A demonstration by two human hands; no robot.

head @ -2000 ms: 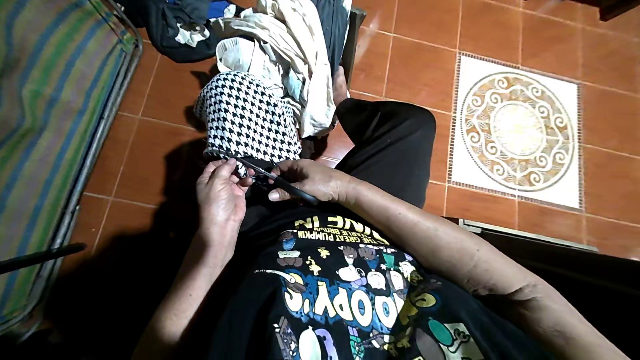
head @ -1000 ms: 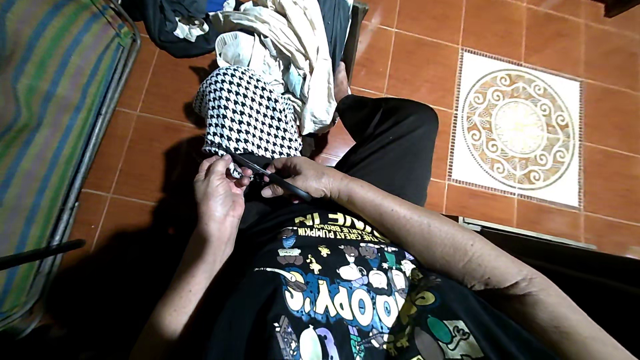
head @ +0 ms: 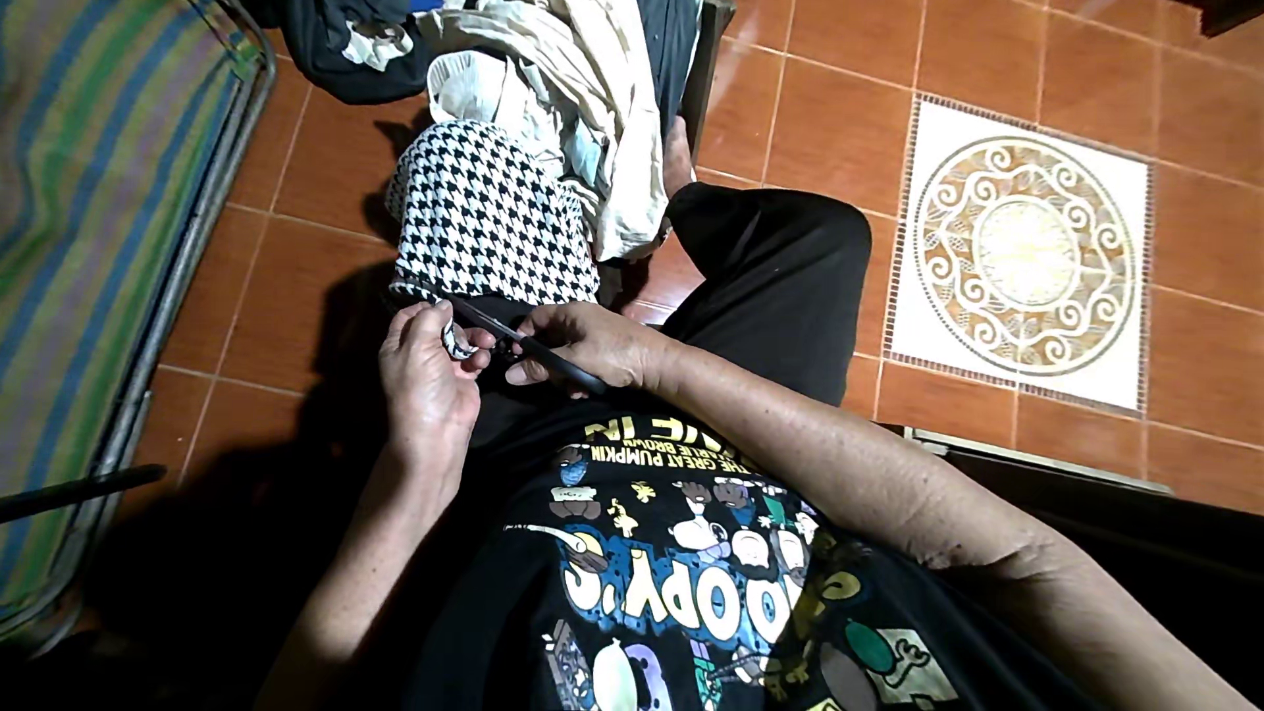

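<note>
A black-and-white houndstooth cloth (head: pixel 494 217) lies draped over my knee. My left hand (head: pixel 430 365) pinches its near left edge, where a small strip of the same cloth curls between the fingers. In my right hand (head: pixel 592 346) is a pair of dark-handled scissors (head: pixel 553 363), the blades pointing up and left to the cloth's edge beside my left fingertips. How far the blades are apart cannot be told.
Beyond the houndstooth cloth are cream and white garments (head: pixel 617 128) and a dark cloth bundle (head: pixel 346 59). A striped cot with a metal frame (head: pixel 212 212) stands at left. Tiled floor (head: pixel 829 128) with a patterned medallion (head: pixel 1022 252) spreads at right.
</note>
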